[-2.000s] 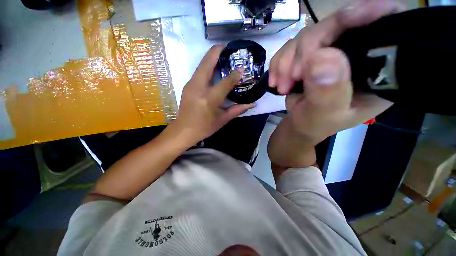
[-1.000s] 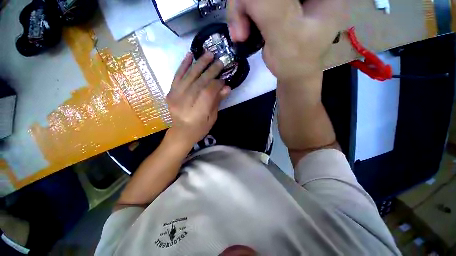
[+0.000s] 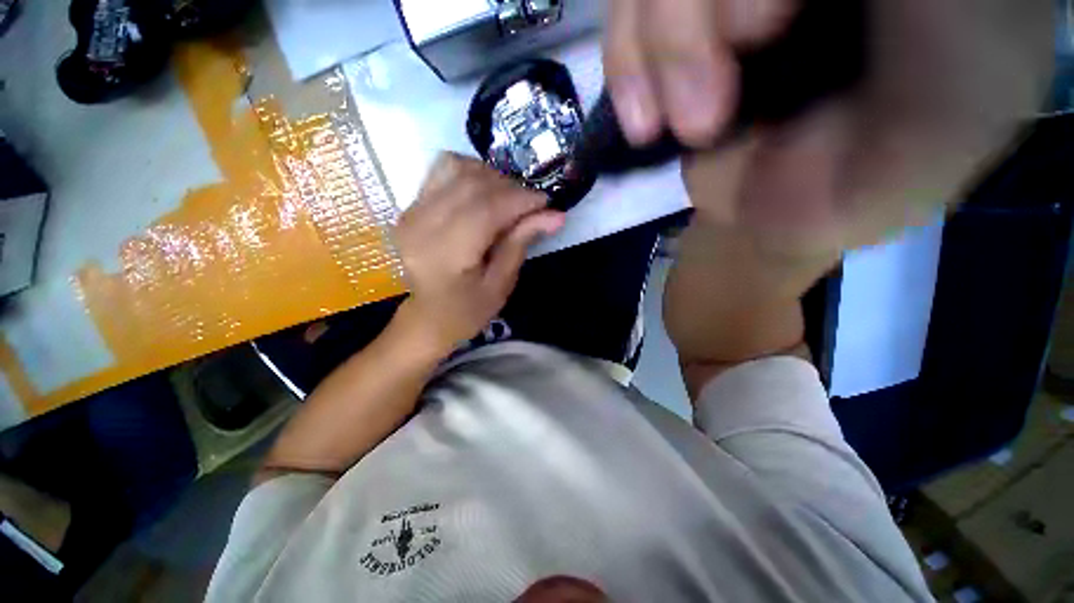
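A black rounded housing (image 3: 481,118) lies face up on the white work sheet (image 3: 395,130); a silver and white internal module (image 3: 536,127) shows inside it. My left hand (image 3: 465,236) grips the housing's near edge, with its fingertips at the lower rim. My right hand (image 3: 754,130), blurred and large, is wrapped around the black electric screwdriver (image 3: 813,71). The screwdriver's dark front end reaches the right side of the housing. Its tip and any screw there cannot be made out.
The screw feeder (image 3: 465,35) stands just behind the housing. Waiting black units (image 3: 108,47) lie at the far left. A pale box (image 3: 18,224) sits at the left edge. Orange-brown tape (image 3: 236,283) covers the bench left of the sheet. Part of a person (image 3: 35,518) shows at lower left.
Since one second ago, my left fingers have drawn back from the module to the near rim. My right hand has moved right and closer to the camera, and the red-handled tool is no longer visible.
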